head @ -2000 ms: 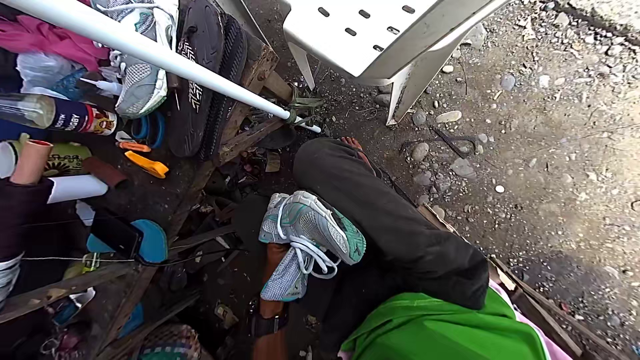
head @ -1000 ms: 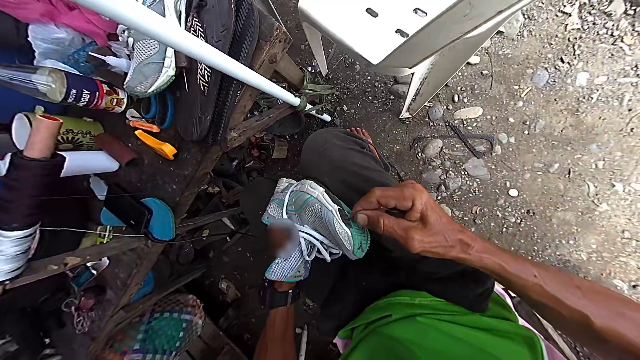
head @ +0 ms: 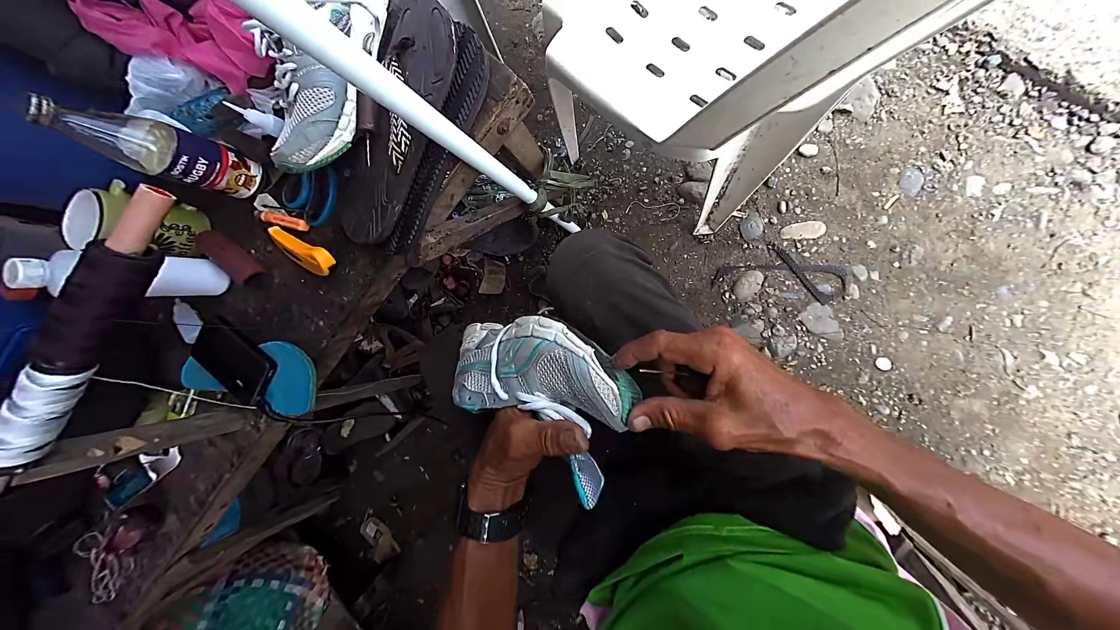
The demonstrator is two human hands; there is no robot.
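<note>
A grey and teal mesh running shoe with white laces (head: 556, 372) lies tilted over my lap. My left hand (head: 525, 442) holds it from below, partly inside the opening by the tongue. My right hand (head: 709, 385) is at the teal end of the shoe, thumb and index finger touching it. A thin metal piece shows between those fingers; what it is, I cannot tell. A matching shoe (head: 319, 101) stands on the wooden bench at the upper left, beside a black sandal (head: 394, 131). Dark thread from a spool (head: 96, 306) runs across the bench.
A glass bottle (head: 149, 149), orange-yellow cutter (head: 300, 251), blue-handled scissors (head: 311, 197), white plastic bottle (head: 188, 276) and phone (head: 232, 359) lie on the bench. A white pole (head: 420, 109) slants across above it. A white plastic chair (head: 665, 70) stands ahead on stony ground.
My right hand, out of view at first, came in from the right and is now at the shoe's teal end. The shoe has turned in my left hand.
</note>
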